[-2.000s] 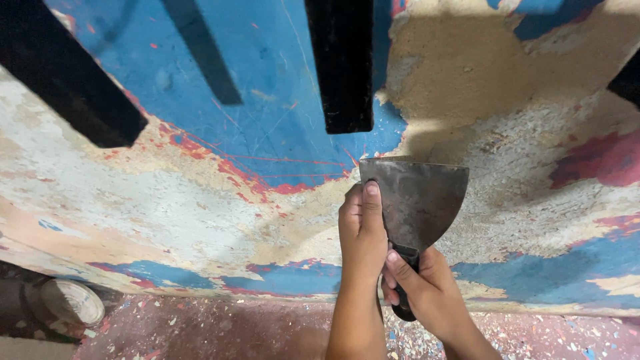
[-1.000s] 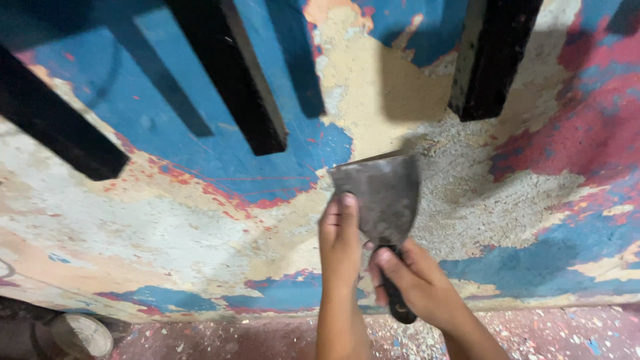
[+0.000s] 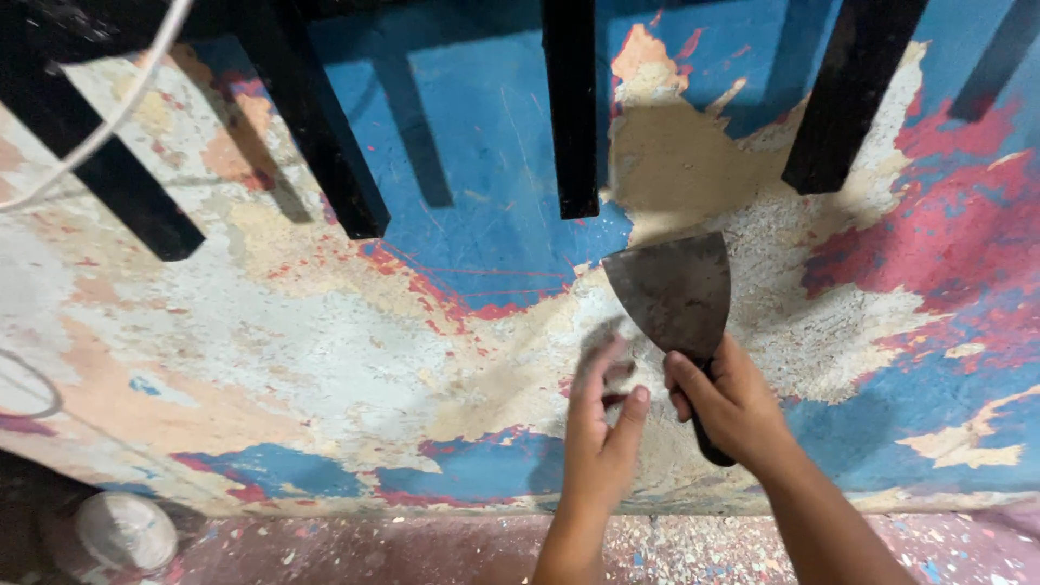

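My right hand (image 3: 727, 402) is closed around the black handle of a wide metal putty knife (image 3: 678, 292). The blade points up the wall, its edge over bare plaster just right of a corner of blue paint (image 3: 487, 236). To the left of the handle, my left hand (image 3: 605, 414) holds nothing; its fingers are apart and slightly blurred, near the blade but off it. The wall (image 3: 341, 341) shows patches of blue, red, cream and grey, with ragged paint edges.
Several black bars (image 3: 573, 114) hang down in front of the upper wall. A pale cable (image 3: 122, 106) crosses the upper left. On the reddish floor (image 3: 366, 552) lie many paint flakes (image 3: 691, 548). A round whitish container (image 3: 126, 532) is at the lower left.
My left hand has let go of the putty knife's blade and moved down and off it. My right hand still grips the handle, and the blade now leans more to the left.
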